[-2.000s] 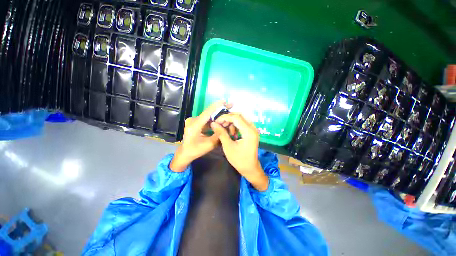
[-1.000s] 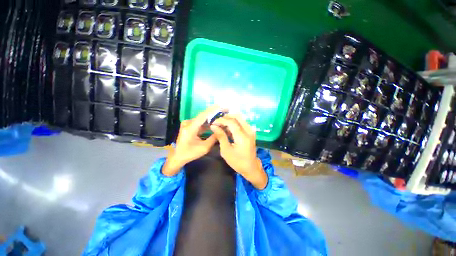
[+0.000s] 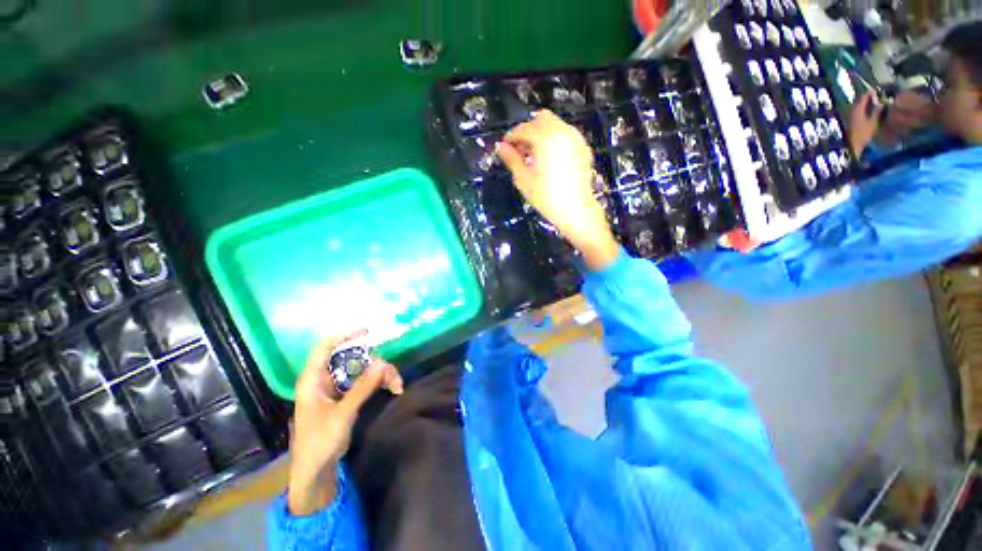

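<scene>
My left hand (image 3: pixel 334 393) holds a small square housing (image 3: pixel 349 368) with a shiny rim and dark centre, at the near edge of the green parts tray (image 3: pixel 404 183). Tiny pale specks lie in that tray. My right hand (image 3: pixel 555 178) is over the right black blister tray (image 3: pixel 517 253), fingertips together at a pocket in its left part; whether they grip a piece is hidden. Irregular glinting pieces sit in its pockets. The left black blister tray (image 3: pixel 162 371) holds rows of ringed housings (image 3: pixel 143 260) in its farther pockets; its nearer pockets are empty.
Two loose units lie on the green bench behind the trays, one at left (image 3: pixel 225 90) and one at centre (image 3: pixel 419 52). A white-edged tray (image 3: pixel 745 161) with rows of small parts stands at right. Another person in a blue sleeve (image 3: pixel 861 231) works beyond it.
The view has swung right. My hands have parted: my left hand keeps a housing near the green tray, and my right hand has moved over to the right blister tray.
</scene>
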